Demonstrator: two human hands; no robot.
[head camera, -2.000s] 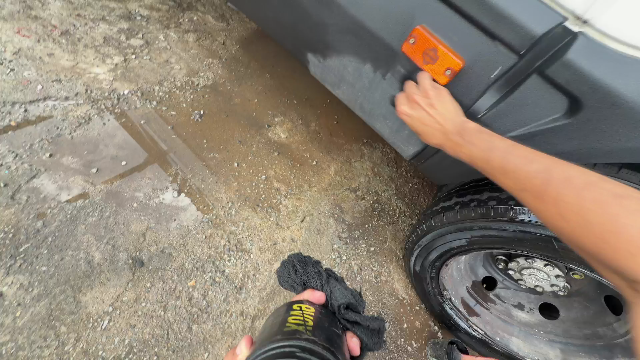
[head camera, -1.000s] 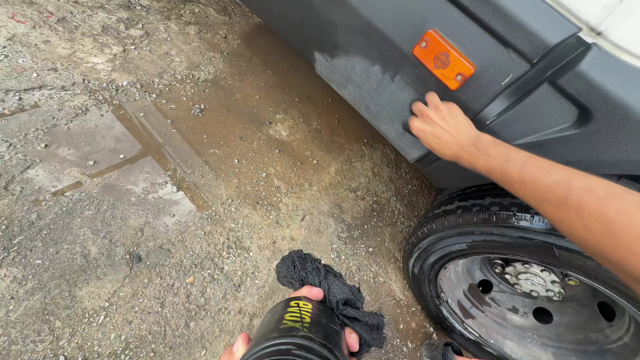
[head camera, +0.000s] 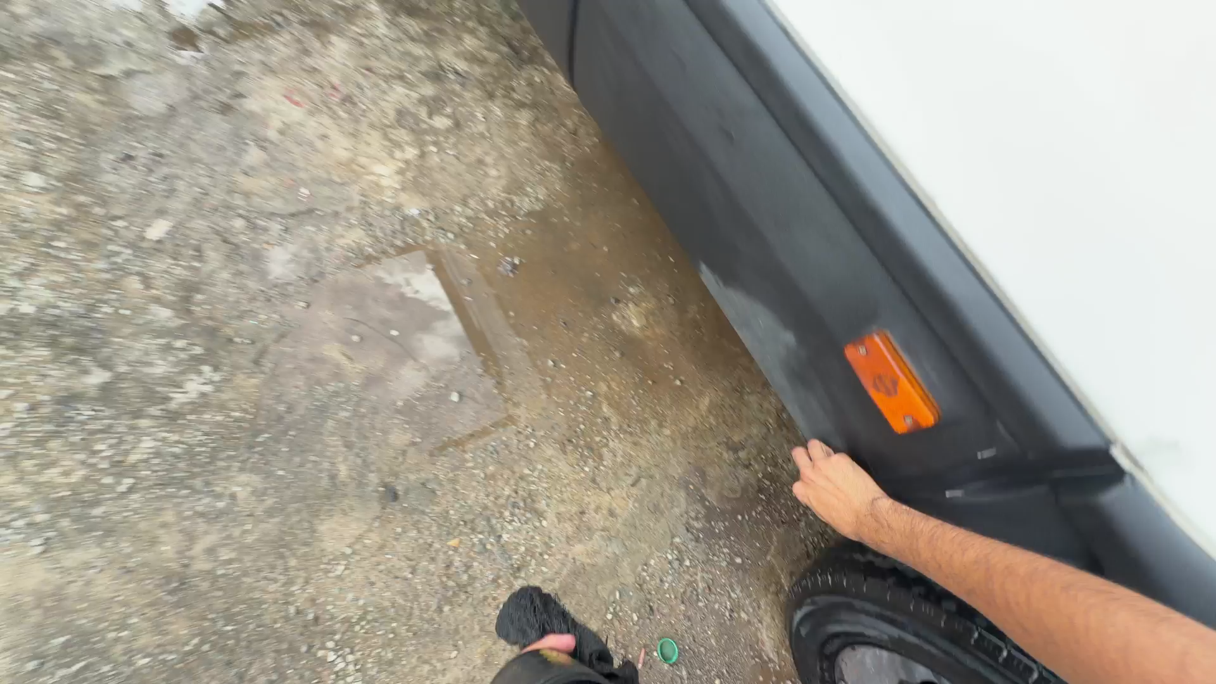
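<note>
At the dark plastic lower side panel (head camera: 788, 237) of a vehicle, my right hand (head camera: 838, 489) touches the bottom edge with curled fingers, below an orange side marker light (head camera: 891, 382). Whether something small is under those fingers cannot be seen. A pale grey patch on the panel lies just beyond the hand; darker surface surrounds it. At the bottom edge, my left hand (head camera: 553, 643) is around a black container (head camera: 546, 669), mostly cut off by the frame. A black cloth (head camera: 532, 616) lies against that hand and the container.
A tyre (head camera: 883, 608) with a metal wheel is under my right forearm. White bodywork (head camera: 1064, 171) rises above the dark panel. The gravelly, partly wet ground (head camera: 237, 456) has a flat slab (head camera: 389, 351) set in it. A small green ring-like object (head camera: 668, 651) lies near the cloth.
My right hand has moved from beside the orange light down to the panel's bottom edge. The view has shifted, showing more white bodywork and less of the wheel and container.
</note>
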